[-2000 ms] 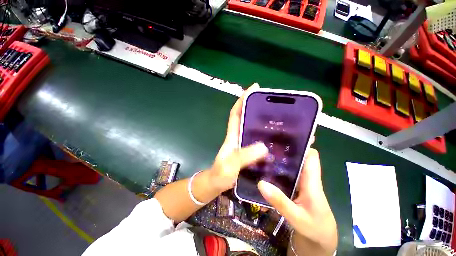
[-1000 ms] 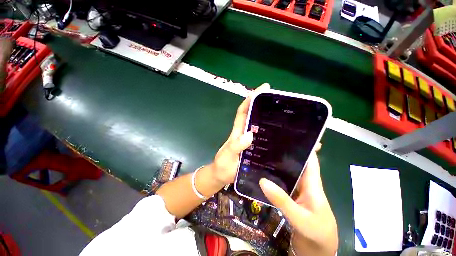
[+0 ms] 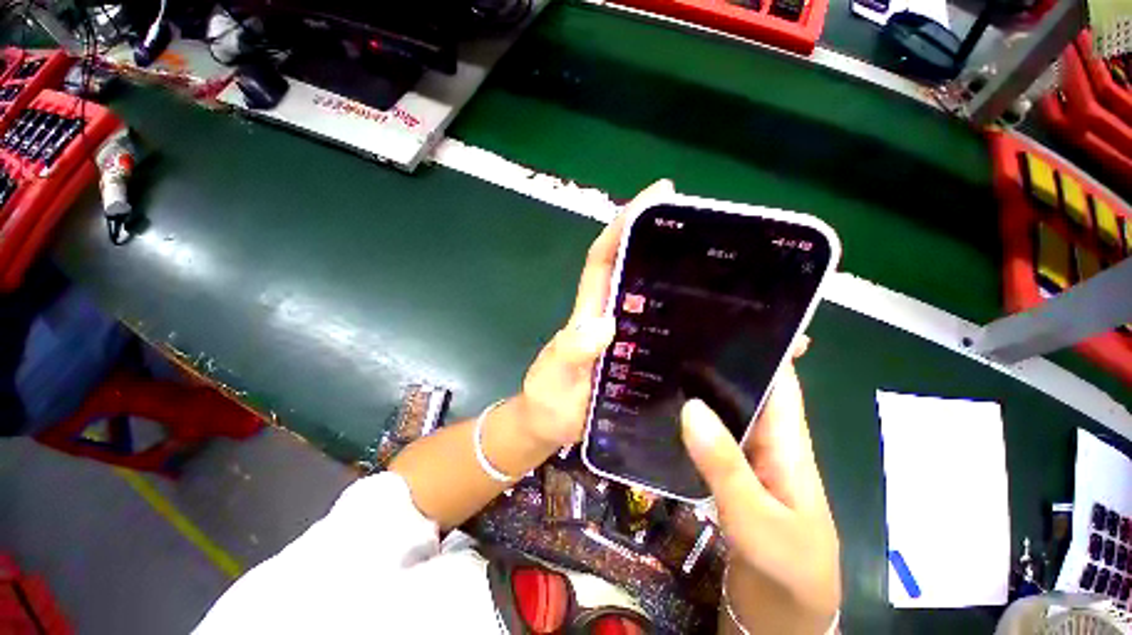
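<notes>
A large smartphone (image 3: 714,335) with a pale rim is held upright in front of me. Its dark screen shows a list with small coloured icons down the left side. My left hand (image 3: 574,372) grips its left edge, fingers behind it, with a white band on the wrist. My right hand (image 3: 776,496) grips the lower right edge, its thumb over the lower part of the screen. Loose dark pieces (image 3: 565,499) lie at the near bench edge below the phone, partly hidden by my hands and arms.
A red tray with yellow-faced phones (image 3: 1040,186) moves along the green belt beyond a grey metal bar (image 3: 1055,320). White paper (image 3: 946,496) with a blue object, a sheet of dark pieces (image 3: 1105,533) and a ribbed fan (image 3: 1065,617) are at right. A monitor (image 3: 360,56) stands behind.
The screen has gone from a purple keypad view to a dark list. The red tray with yellow-faced phones has shifted right in view. A white handheld object has appeared on the bench at left.
</notes>
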